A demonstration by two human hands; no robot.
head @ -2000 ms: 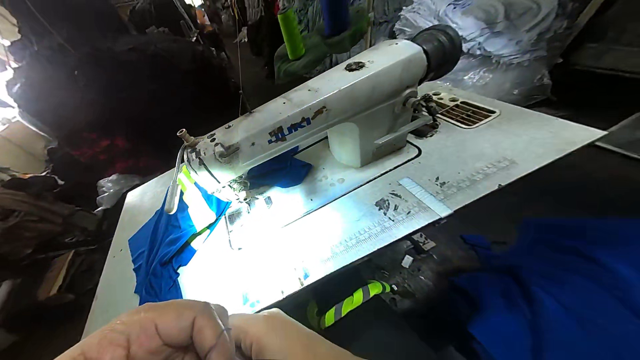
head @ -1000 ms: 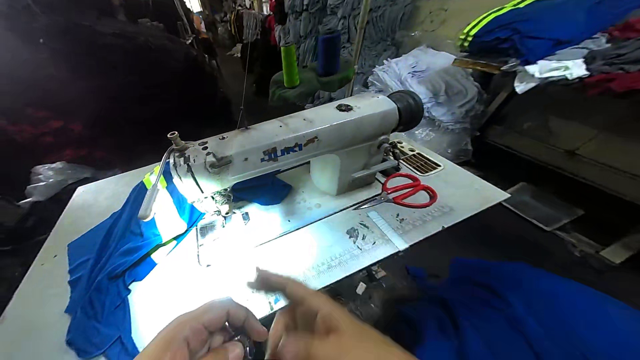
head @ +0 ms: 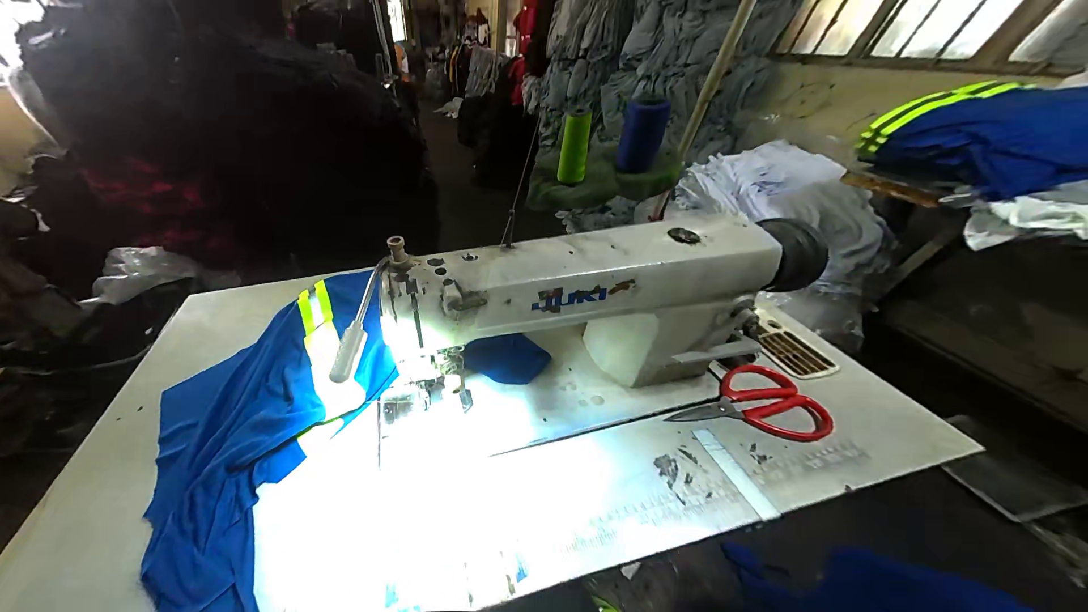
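Observation:
Neither of my hands shows in the head view now. A white Juki sewing machine (head: 552,280) stands on its pale table (head: 544,527), its lamp lighting the needle area. Blue fabric with yellow-green and silver stripes (head: 229,433) lies left of and behind the machine's needle end and drapes down the left side of the table. A small blue cloth piece (head: 507,358) lies under the machine arm. Red-handled scissors (head: 752,405) rest on the table right of the machine's base, beside a pale strip (head: 736,474).
Green (head: 574,148) and blue thread cones (head: 643,136) stand behind the machine. Blue striped garments (head: 977,136) are piled at the upper right, and white cloth (head: 786,191) lies behind the handwheel. More blue fabric (head: 867,582) is below the table's front edge.
Both hands, together at the bottom a second ago, have gone out of view. The scissors, absent from the table in the oldest frame, lie on it. The view has shifted.

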